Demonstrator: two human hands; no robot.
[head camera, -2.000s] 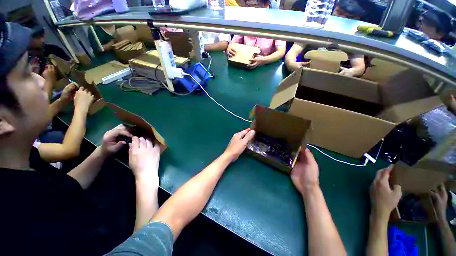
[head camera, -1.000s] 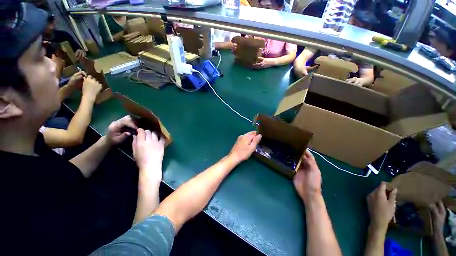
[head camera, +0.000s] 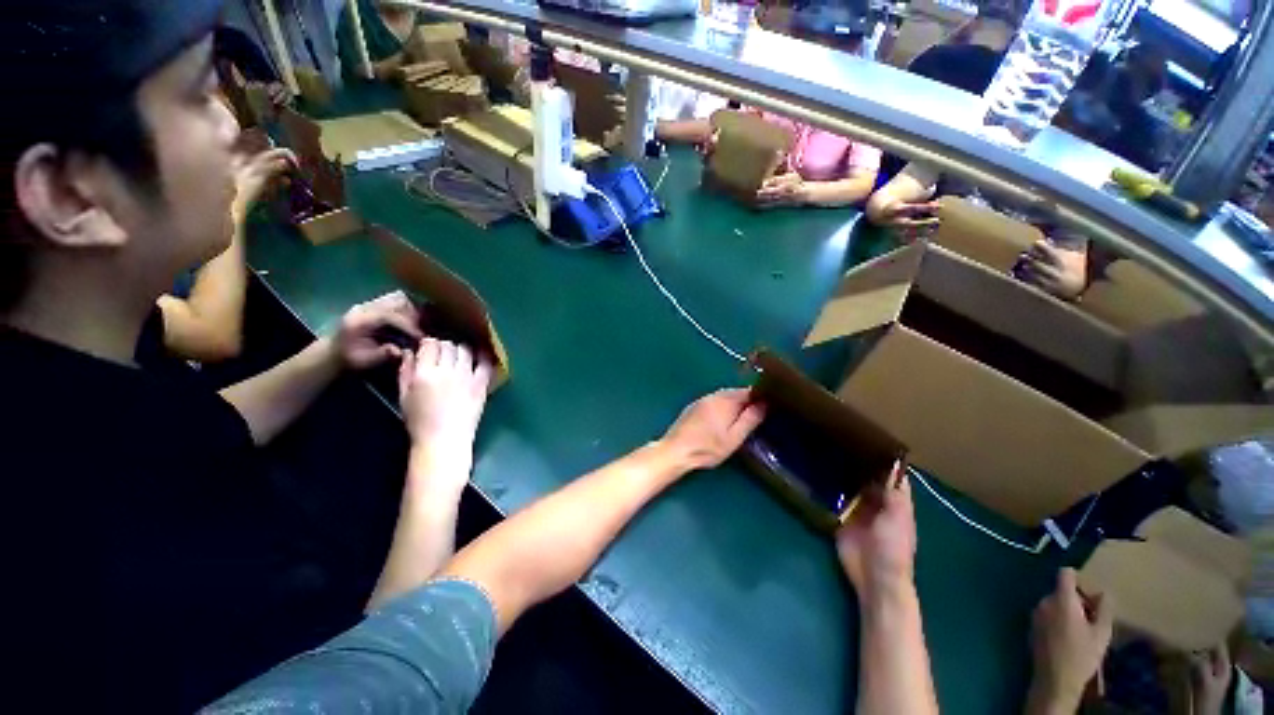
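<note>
A small brown cardboard box is between my two hands at bench centre, its lid raised on the far side. Dark shiny contents with glossy highlights lie inside. My left hand grips the box's left end, with the thumb at the lid edge. My right hand grips its right end from below and beside. The lid hides part of the inside. I cannot tell what the contents are.
A large open carton stands beyond and right. A white cable crosses the green bench. A neighbour's hands work in a box at left; another person's hand is at right. A blue device sits behind.
The view has swung, so the scene sits lower and further right. The lid of my box leans further over the contents than before. Both my hands keep hold of the box.
</note>
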